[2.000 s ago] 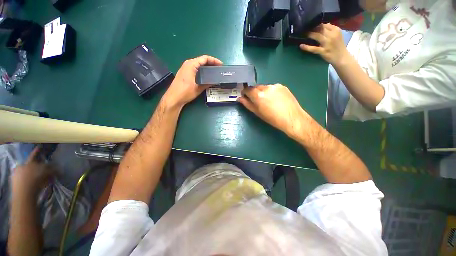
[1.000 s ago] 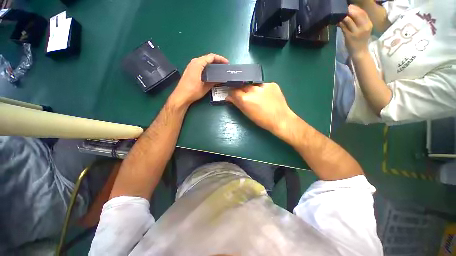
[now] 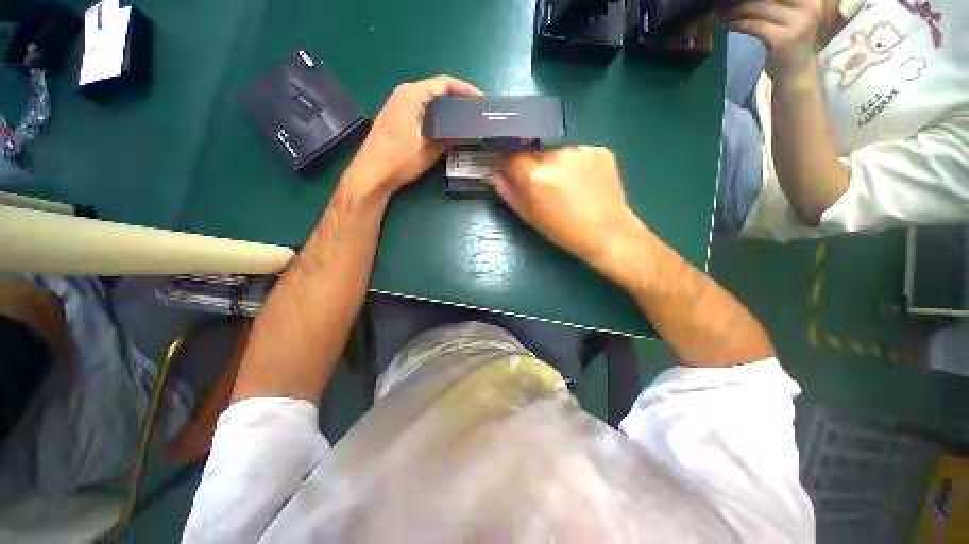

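An open black retail box stands on the green table in front of me, its lid raised with a thin line of pale print. A white printed leaflet or label shows at the box's near part, below the lid. My left hand holds the left side of the box and lid, its fingers partly behind the lid. My right hand is at the box's right side, its fingertips over the white printed part. The inside of the box is mostly hidden by the lid and my right hand.
A closed black box lies on the green table to the left. A box with white paper is at the far left. A cream tube crosses at left. Neighbour's boxes and a person are at right.
My right hand's fingers have moved left over the white printed part, covering more of it. The person at right has lifted a black box towards themselves. The whole view has shifted slightly.
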